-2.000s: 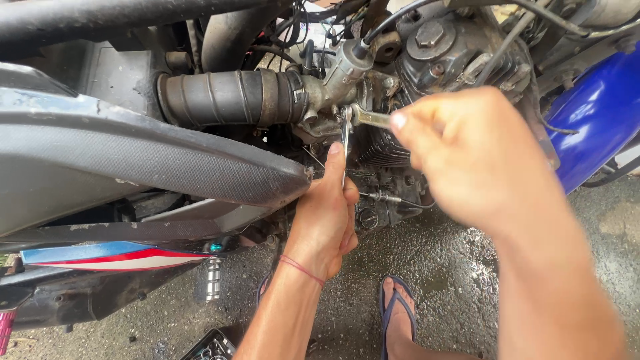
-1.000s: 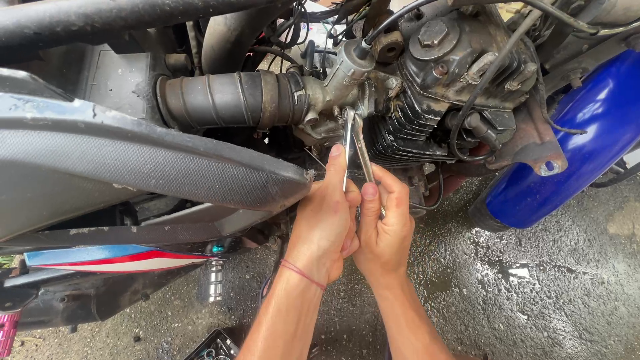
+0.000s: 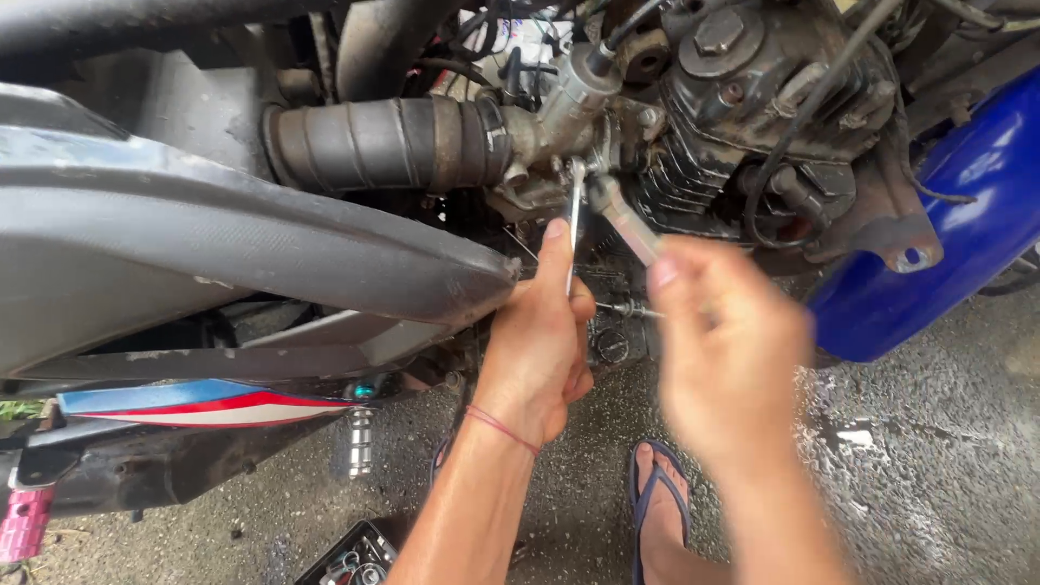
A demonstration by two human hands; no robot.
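My left hand (image 3: 540,341) is closed around a slim metal wrench (image 3: 574,236), held nearly upright, its upper end at the motorcycle's carburetor (image 3: 573,97). To its right, my right hand (image 3: 723,341), blurred, grips a second wrench (image 3: 630,219) that slants up and left, its head beside the carburetor's flange. Whether that head sits on a nut cannot be told. A ribbed black rubber intake hose (image 3: 382,146) joins the carburetor from the left. The finned engine cylinder (image 3: 691,179) stands on the right.
Left of my hands runs a grey plastic body panel (image 3: 244,236). A blue fender (image 3: 934,219) is at the right, near a hanging cable and a metal bracket (image 3: 902,236). Below are an open tool case (image 3: 349,561), a metal footpeg (image 3: 360,443) and my sandalled foot (image 3: 662,496) on wet ground.
My right hand has swung its wrench from nearly level out to the right, to close beside my left hand, and now to a slant away from it. My left hand stays in place.
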